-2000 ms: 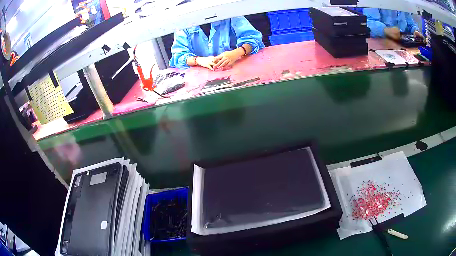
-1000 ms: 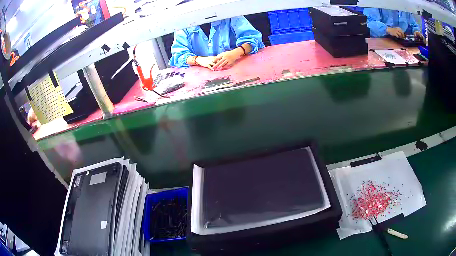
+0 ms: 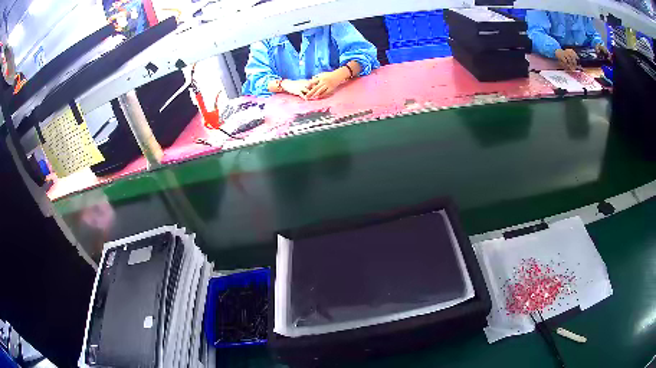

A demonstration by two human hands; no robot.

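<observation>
Neither of my hands is in view. A black foam tray (image 3: 471,266) stands in front of me, with a dark flat panel (image 3: 374,269) on pale lining inside it. To its left, a small blue bin (image 3: 210,316) holds small black parts (image 3: 243,313). Further left, dark back covers (image 3: 133,302) are stacked with white interleaf sheets (image 3: 190,309). To the right, tiny red parts (image 3: 534,287) lie heaped on a white sheet (image 3: 582,251). Dark tweezers (image 3: 550,341) lie with their tips at the heap, beside a pale stick (image 3: 572,336).
A glossy green surface (image 3: 403,165) runs behind the tray. Beyond it, two people in blue smocks sit at a pink-matted bench (image 3: 424,79) with stacked black trays (image 3: 489,61). A white shelf edge (image 3: 288,36) crosses above. A yellow paper (image 3: 68,144) hangs at left.
The far right person's hands have moved at the pink bench. The things in front of me have not visibly moved.
</observation>
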